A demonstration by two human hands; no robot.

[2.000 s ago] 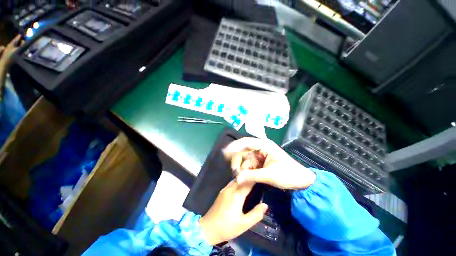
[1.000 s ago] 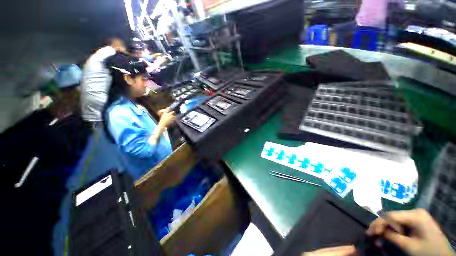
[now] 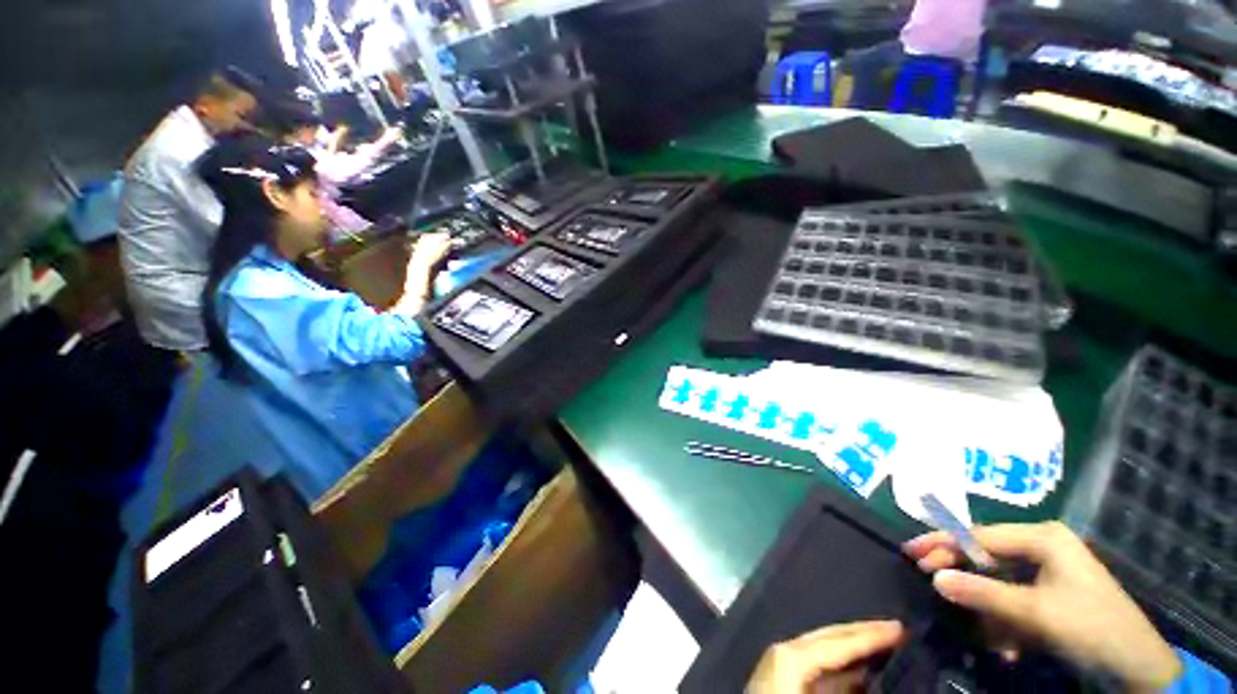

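Note:
My right hand point(image 3: 1065, 597) is at the lower right, with thumb and fingers around a narrow pale piece point(image 3: 955, 529); I cannot tell if it is tweezers or a strip. My left hand point(image 3: 828, 658), cut off by the bottom edge, is over the black foam tray point(image 3: 828, 576). Its fingertips are beside a dark object in the tray, and I cannot tell what they grip. White liner sheets with blue film pieces point(image 3: 767, 411) lie behind the tray. Silvery tweezers point(image 3: 746, 457) lie on the green bench to their left.
A clear blister tray point(image 3: 909, 292) is on black foam behind the liners, and a blister tray stack point(image 3: 1173, 468) is at right. Stacked foam trays with phones point(image 3: 583, 319) are at left. A cardboard box point(image 3: 529, 563) stands below the bench edge. A person in blue point(image 3: 319, 339) works at left.
The view has swung left, then slightly back, bringing the people at left into sight. The pale piece now shows at my right fingers. My left fingers now show more fully, apart from my right hand.

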